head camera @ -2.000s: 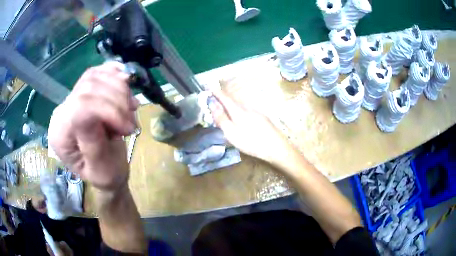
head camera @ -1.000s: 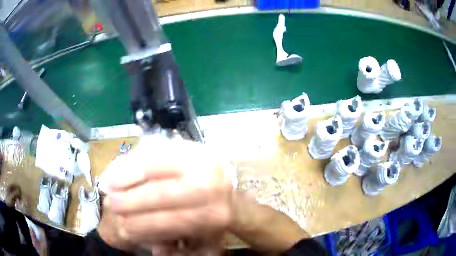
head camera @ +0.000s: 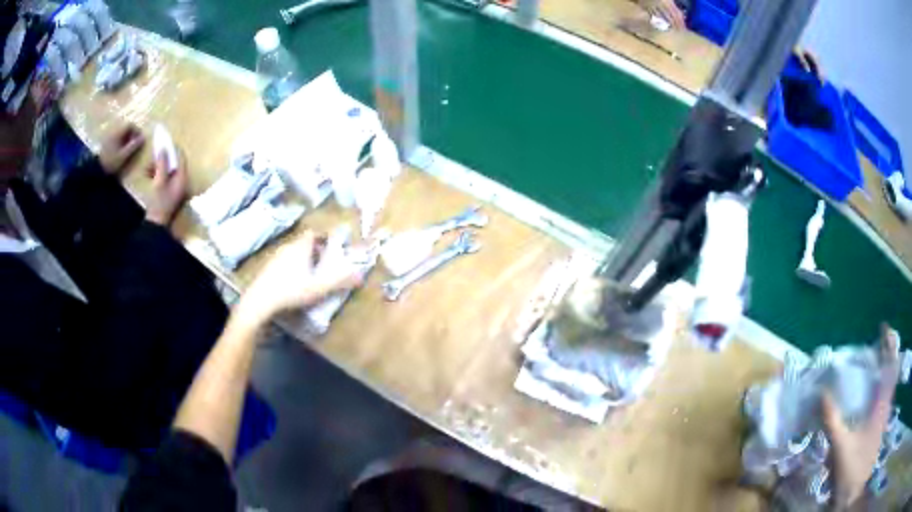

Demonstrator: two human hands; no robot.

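My left hand [head camera: 285, 282] is at the left of the bench, its fingers against a white part [head camera: 325, 312]; blur hides whether it grips it. My right hand [head camera: 852, 440] is at the lower right, thumb and fingers around a blurred grey-white ribbed sleeve [head camera: 850, 382] above other sleeves. The black tool head [head camera: 700, 165] stands over a beige pad [head camera: 605, 305] and crumpled grey-white block on a white sheet [head camera: 562, 388]. A white, red-ended attachment [head camera: 724, 262] hangs beside the head.
Two open-end wrenches [head camera: 432, 264] lie left of the pad. A white bag [head camera: 318, 135], clear bottle [head camera: 272, 68] and more white parts [head camera: 250, 230] are farther left. Another person's hands [head camera: 165, 175] are there. A pale handle [head camera: 812, 245] lies on the green belt [head camera: 540, 140].
The view has swung left. My hands, earlier near the tool head, are now far apart, left at the white parts and right at the sleeves. The white-and-red attachment now shows.
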